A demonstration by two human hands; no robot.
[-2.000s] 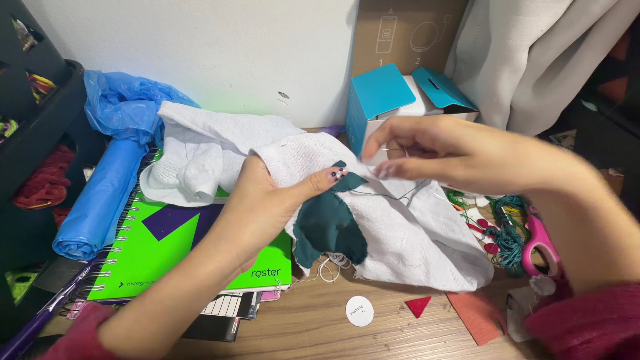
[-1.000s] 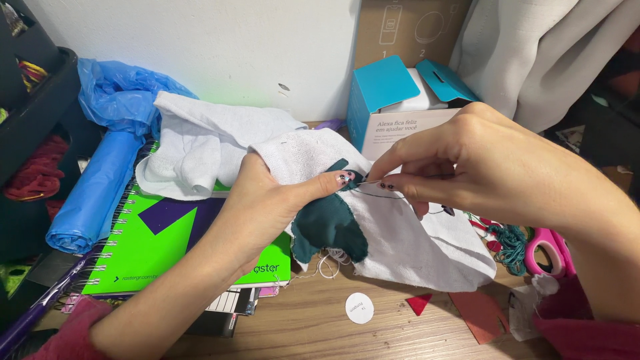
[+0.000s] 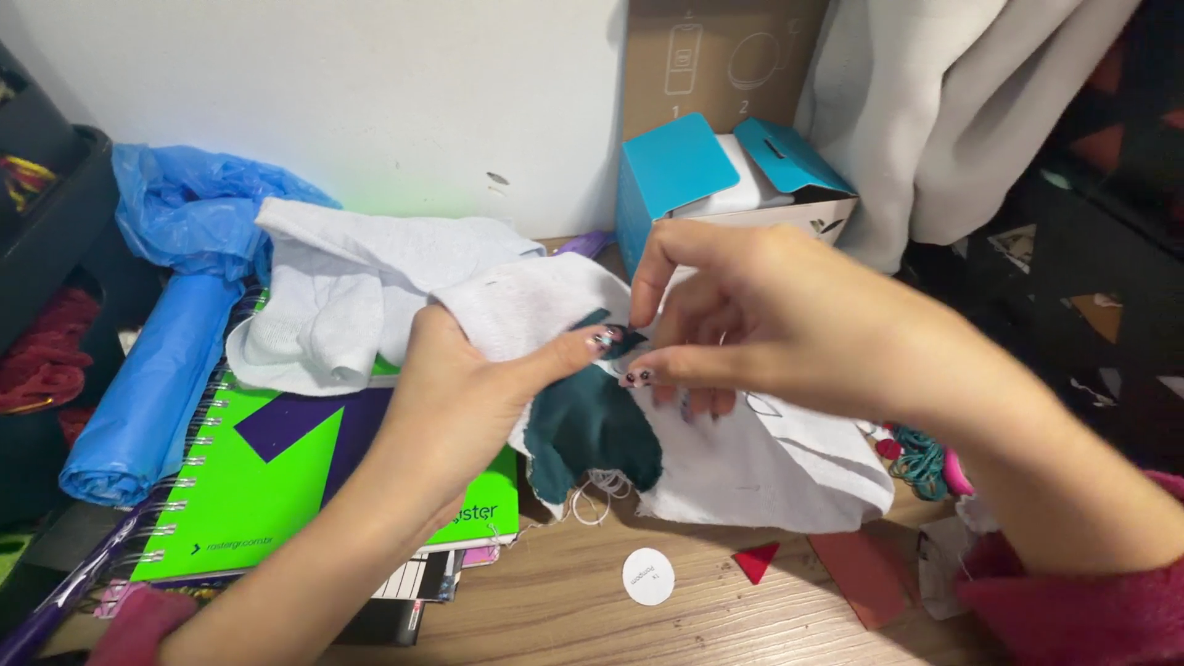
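Observation:
A white cloth [image 3: 721,462] with a dark green fabric piece [image 3: 587,430] on it lies across the middle of the table. My left hand [image 3: 481,370] grips the cloth's upper left part, its thumb pressing on top beside a small dark green tip [image 3: 622,340]. Just right of that tip, my right hand [image 3: 731,324] hovers with thumb and forefinger apart; whether a needle or thread is there cannot be made out. Loose white thread [image 3: 601,495] hangs at the green piece's lower edge.
Behind stands an open blue-flapped box [image 3: 684,166]. At left are a green spiral notebook [image 3: 231,518], a blue plastic roll [image 3: 157,388] and folded white cloth [image 3: 324,305]. In front lie a round white paper [image 3: 648,576], a red triangle [image 3: 757,561] and an orange-red piece [image 3: 860,578].
The right thumb and forefinger, close together at the green tip one second ago, have spread apart. The left hand keeps its hold on the cloth.

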